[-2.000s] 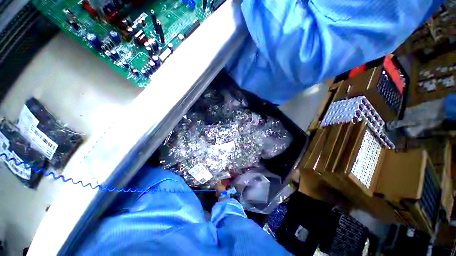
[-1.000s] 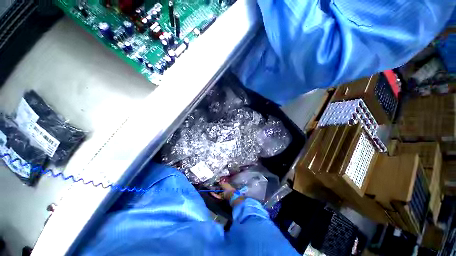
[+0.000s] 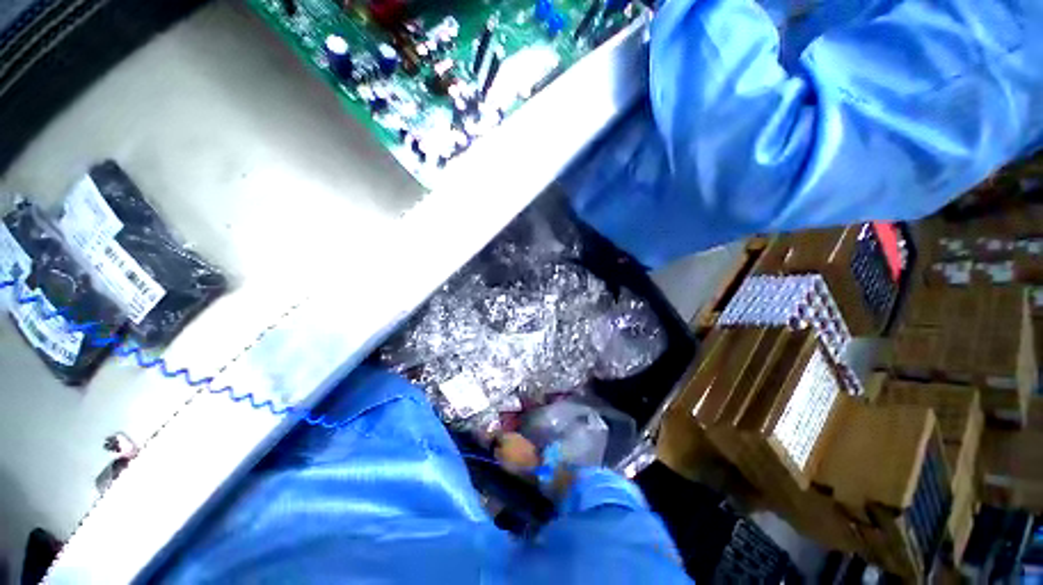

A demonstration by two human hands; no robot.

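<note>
A bare hand with a light blue strap at its wrist, by its place my right hand (image 3: 520, 453), is at the lower edge of the black waste container. It is small and blurred, beside a clear plastic bag (image 3: 572, 430); whether it grips anything is unclear. Crumpled clear bags (image 3: 503, 331) and a white label fill the container. A coiled blue cord (image 3: 212, 391) runs over the line edge to the strap. My left hand is not in view. Blue smock cloth (image 3: 332, 491) fills the bottom.
A green circuit board (image 3: 458, 69) lies on the line at the top. Dark labelled bags (image 3: 132, 257) lie at the left. The white line edge (image 3: 377, 263) crosses diagonally. Another person's blue sleeve (image 3: 823, 103) is at the upper right. Cardboard boxes (image 3: 846, 440) and black trays stand at the right.
The view has shifted, so the board sits further right in the picture. My right hand has stayed by the clear bag and turned a little; it is more blurred now.
</note>
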